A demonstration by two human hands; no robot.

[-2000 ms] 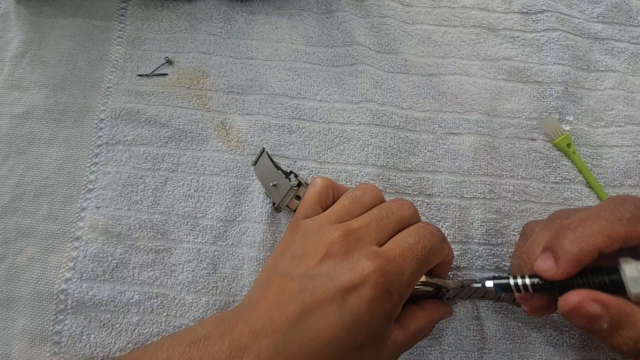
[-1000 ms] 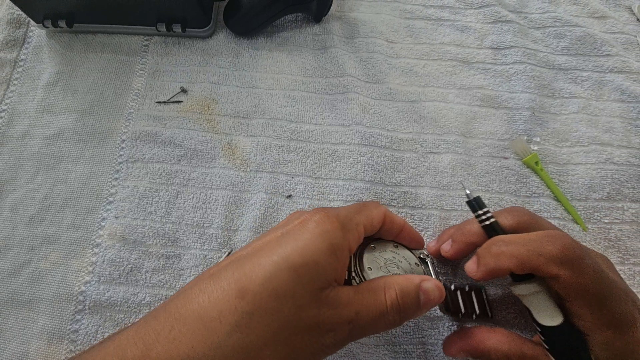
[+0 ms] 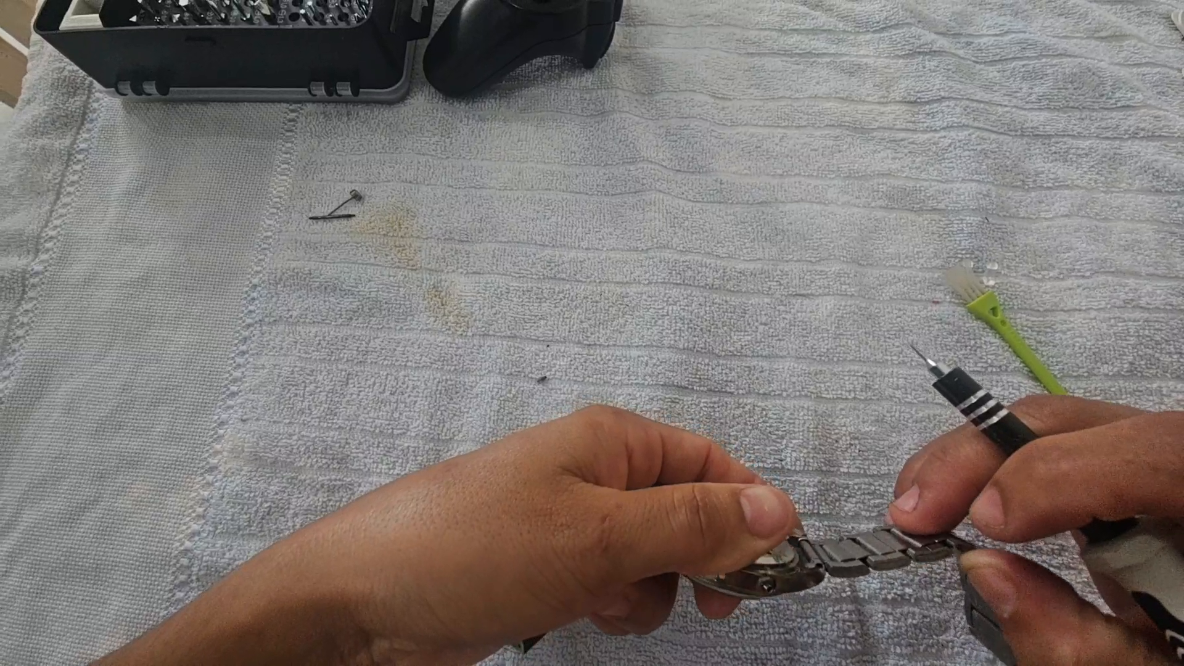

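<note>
A wristwatch case (image 3: 772, 575) is pinched between the thumb and fingers of my left hand (image 3: 573, 527), which covers much of it. From the case the metal link bracelet (image 3: 865, 552) stretches right to my right hand (image 3: 1045, 499), whose thumb and fingertips hold its links. The bracelet's end bends down beside the right thumb. That same hand also carries a black precision screwdriver (image 3: 980, 407) with silver rings, its thin tip pointing up and left, off the watch. A small dark bit of the watch's other side shows below my left hand.
A light towel (image 3: 703, 231) covers the surface. At the upper left stand an open black bit case (image 3: 250, 60) and a black object with a curved grip (image 3: 518, 46). Thin metal pins (image 3: 338, 208) lie on the left, a green-handled brush (image 3: 1013, 338) on the right.
Two seconds ago the screwdriver's tip was at the bracelet; now it points away. The watch has been turned since one second ago, and its bracelet is now drawn out between my hands. The view has shifted.
</note>
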